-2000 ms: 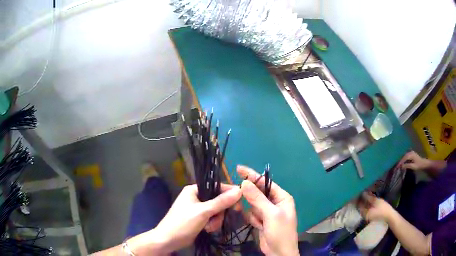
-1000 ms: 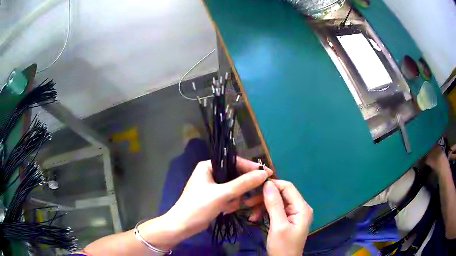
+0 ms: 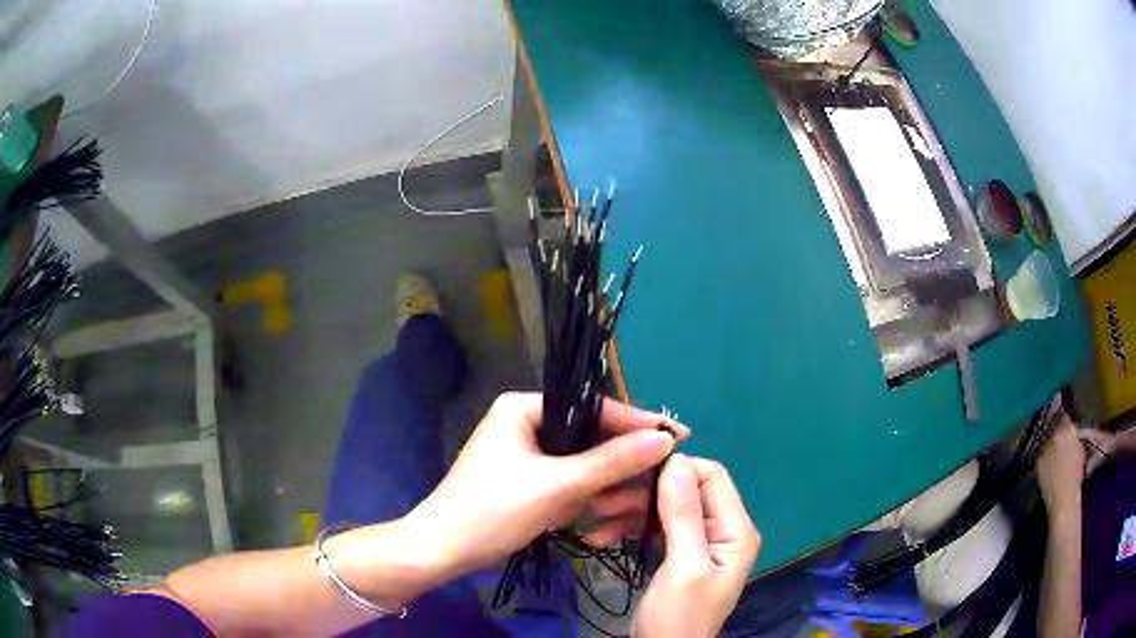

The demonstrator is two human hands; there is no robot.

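My left hand [image 3: 530, 467] is closed round a thick upright bundle of black cables [image 3: 576, 337] with small silver tips fanned upward. Its thumb and index fingertip also touch the tips of a few separate cables [image 3: 668, 430]. My right hand [image 3: 704, 536] pinches these few cables just below their tips, close beside the left thumb. The lower parts of the cables hang below my hands, partly hidden by them.
The green bench [image 3: 735, 299] holds the solder pot [image 3: 891, 181], a grey metal strip [image 3: 968, 380], a dark red cup [image 3: 999, 209] and a translucent cup [image 3: 1033, 287]. A foil duct [image 3: 804, 19] hangs above. Cable sheaves [image 3: 37, 293] lie left. A coworker's arm [image 3: 1061, 511] is at right.
The few separate cables stood apart in my right hand two seconds ago; their tips are now at my left fingertips. The view has shifted, and both hands stay close together.
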